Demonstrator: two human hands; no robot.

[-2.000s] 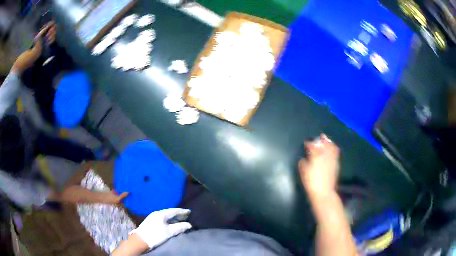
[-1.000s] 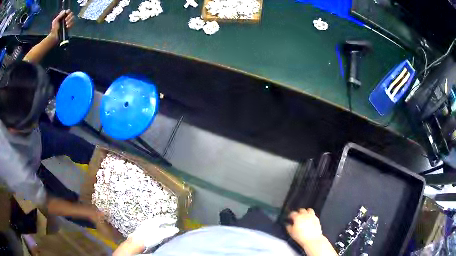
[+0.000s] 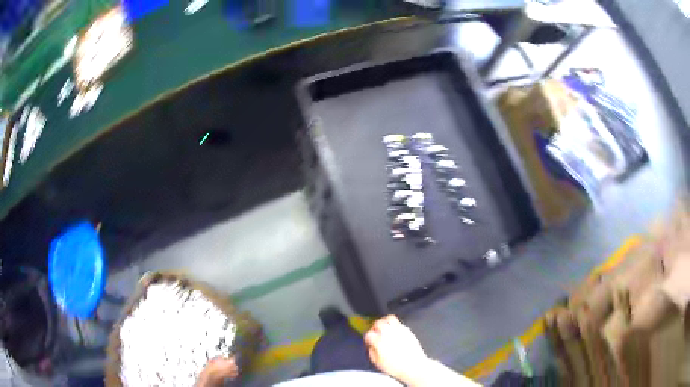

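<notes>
A large black tote point(image 3: 352, 143) lies in the middle, with small shiny black-and-white parts point(image 3: 408, 185) in rough rows inside it. My bare right hand point(image 3: 395, 348) is at the bottom, just below the tote's near corner, with its fingers curled. Blur hides whether it touches the tote or holds anything. A carton full of small white parts point(image 3: 170, 332) stands at the lower left. Bare skin of a hand or wrist shows at its lower right edge; I cannot tell whether it is mine. My white glove cannot be made out against the white parts.
A green bench point(image 3: 174, 57) runs along the upper left, with a blurred cardboard tray of white parts point(image 3: 102, 45). A blue stool point(image 3: 77, 270) stands at the left. An open carton with shiny bags point(image 3: 598, 143) is right of the tote. Brown stacked cardboard point(image 3: 628, 325) fills the lower right.
The view has swung right and down, so the tote is now central and the bench has shifted up and left. My right hand remains near the tote's side, now by its near corner.
</notes>
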